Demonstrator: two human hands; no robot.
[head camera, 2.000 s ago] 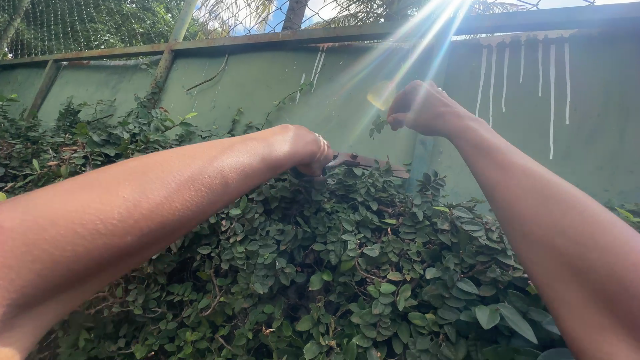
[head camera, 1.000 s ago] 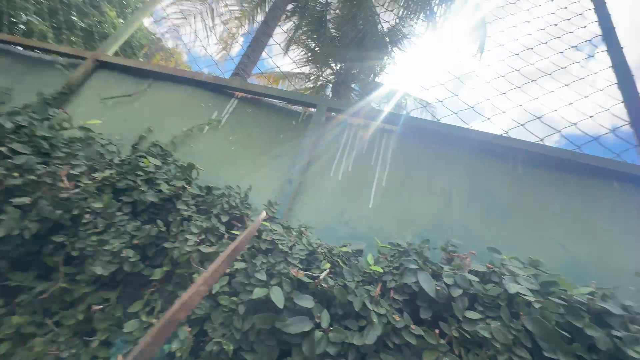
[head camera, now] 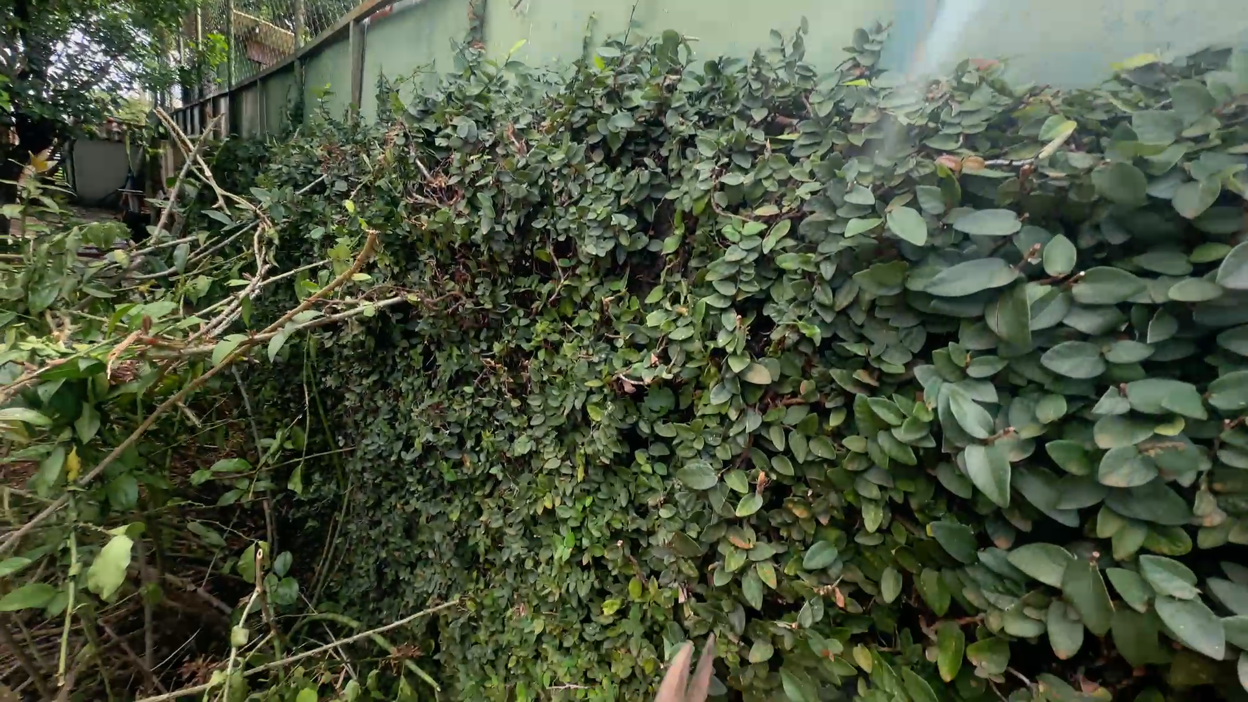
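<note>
Neither of my hands can be made out in the head view. Two narrow, blurred, pinkish-brown tips (head camera: 686, 673), apparently the blades of a cutting tool, poke up at the bottom edge, slightly apart. What holds them is out of frame. Behind them, a dense climbing plant (head camera: 624, 390) with small green leaves covers most of a pale green wall (head camera: 760, 24). Larger oval leaves (head camera: 1072, 361) stand out from it on the right.
Loose cut-looking branches (head camera: 244, 341) and leafy twigs reach in from the left, in front of the plant. A metal rail (head camera: 336, 27) tops the wall, with wire mesh fencing (head camera: 292, 15) above. A tree (head camera: 58, 78) stands at the far left.
The view has swung down and left. Both hands, seen at the top of the plant two seconds ago, have left the frame. The long rusty blade now shows at most as tips at the bottom.
</note>
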